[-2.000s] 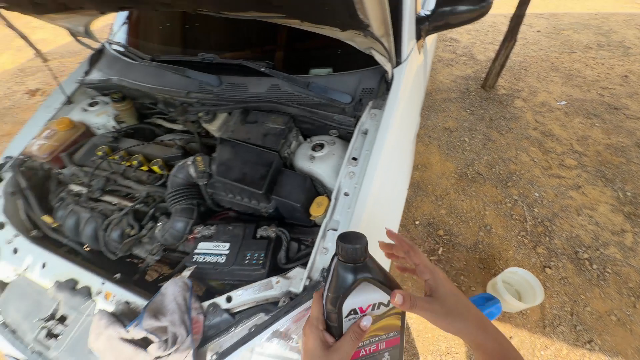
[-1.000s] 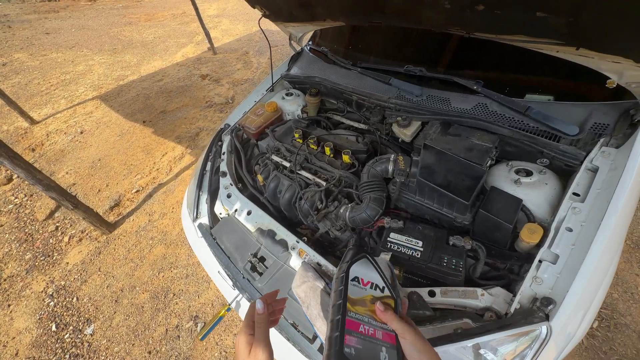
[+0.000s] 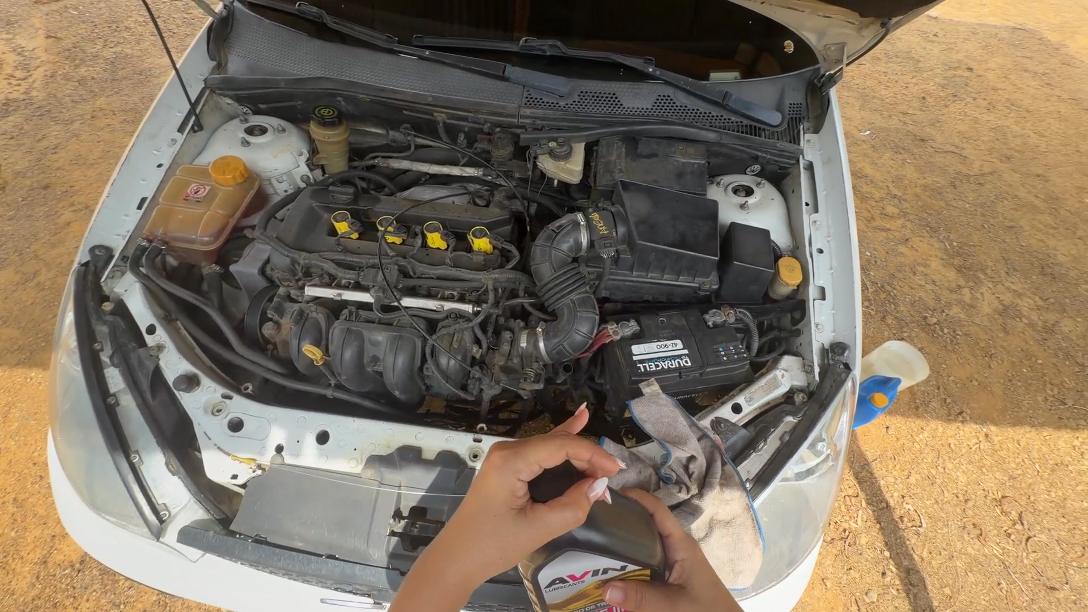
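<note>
A black plastic bottle of Avin transmission fluid (image 3: 595, 544) is at the bottom centre, in front of the open engine bay. My right hand (image 3: 671, 565) grips its right side and lower front. My left hand (image 3: 535, 489) is over the top of the bottle, thumb and fingertips drawn together; whether it holds the cap cannot be made out, as the fingers hide the neck. Just beyond the bottle a grey cloth with a blue edge (image 3: 710, 493) lies over the car's front panel. Behind it sit the Duracell battery (image 3: 676, 353) and the engine (image 3: 382, 280).
A coolant reservoir (image 3: 202, 204) with an orange cap is at the left of the bay, an air filter box (image 3: 663, 238) at the right. A yellow dipstick handle (image 3: 314, 354) shows at the engine's front. A blue container (image 3: 874, 401) and a whitish one (image 3: 897, 364) stand on the ground at right.
My left hand has moved from beside the bottle to over its top. The right hand still holds the bottle. The view has swung noticeably between frames.
</note>
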